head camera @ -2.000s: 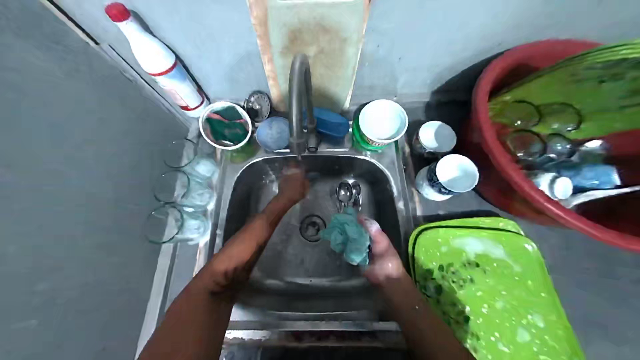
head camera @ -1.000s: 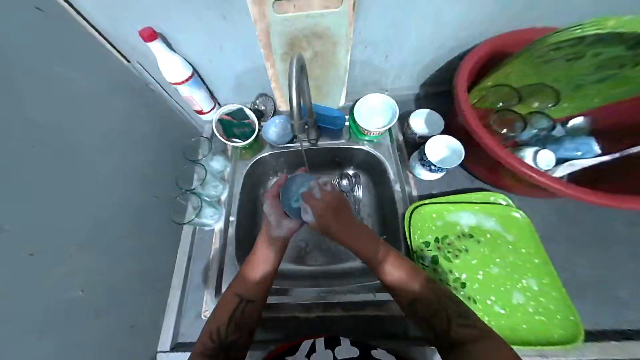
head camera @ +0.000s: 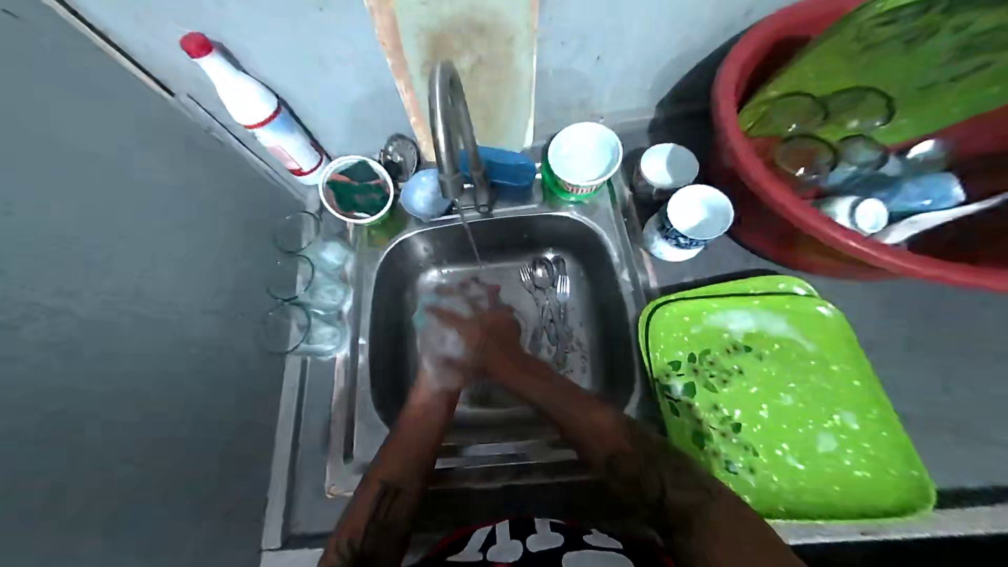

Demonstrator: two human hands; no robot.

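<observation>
Both my hands are together over the stainless steel sink (head camera: 606,354), blurred and covered in suds. My left hand (head camera: 442,346) is on the left, with a bit of blue-green cloth or sponge (head camera: 422,309) showing at its edge. Against it lies my right hand (head camera: 490,327); what is between them is hidden. A thin stream of water falls from the faucet (head camera: 450,118) just above them. Forks (head camera: 562,290) and a spoon (head camera: 542,274) lie on the sink floor, right of my hands.
Drinking glasses (head camera: 319,295) line the left ledge, below a white bottle (head camera: 252,106) with a red cap. Behind the sink stand a tub (head camera: 357,189) and a white bowl (head camera: 584,157). Cups (head camera: 689,223), a soapy green tray (head camera: 787,402) and a red basin (head camera: 736,134) of dishes are at right.
The dark bowl held between my hands one second ago no longer shows. My right hand has moved left and down, against my left hand. Two seconds ago my hands were apart, the cloth by my right hand.
</observation>
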